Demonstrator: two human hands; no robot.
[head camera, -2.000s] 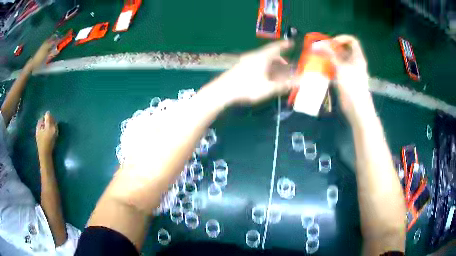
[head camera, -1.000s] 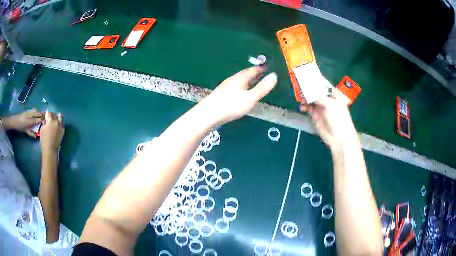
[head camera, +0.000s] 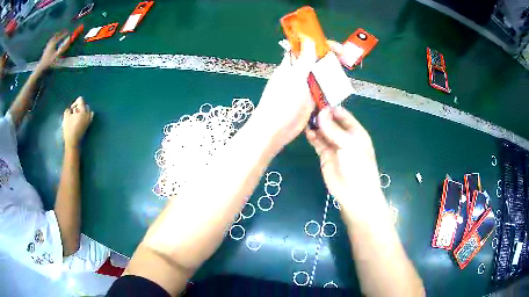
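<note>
An orange phone (head camera: 304, 29) is held up over the metal strip, its orange back with a white area (head camera: 332, 78) facing me, tilted. My left hand (head camera: 290, 96) grips its left side; a small pale piece shows by its fingertips, unclear. My right hand (head camera: 345, 142) has its thumb and fingertips closed at the phone's lower end, near a small dark spot that I cannot identify. Both hands hide parts of the phone. A heap of white rings (head camera: 200, 142) lies at centre-left, partly behind my left forearm.
Phones lie beyond the worn strip (head camera: 174, 61), one back up with a round lens (head camera: 359, 47), another at right (head camera: 438, 69). Several phones (head camera: 467, 217) lie in a group at right beside glossy black rows (head camera: 513, 214). Another worker's arms (head camera: 71, 174) are at left.
My left hand has moved from the round piece on the belt to the phone. My right hand and the phone have moved left. More phones show in the right-hand group.
</note>
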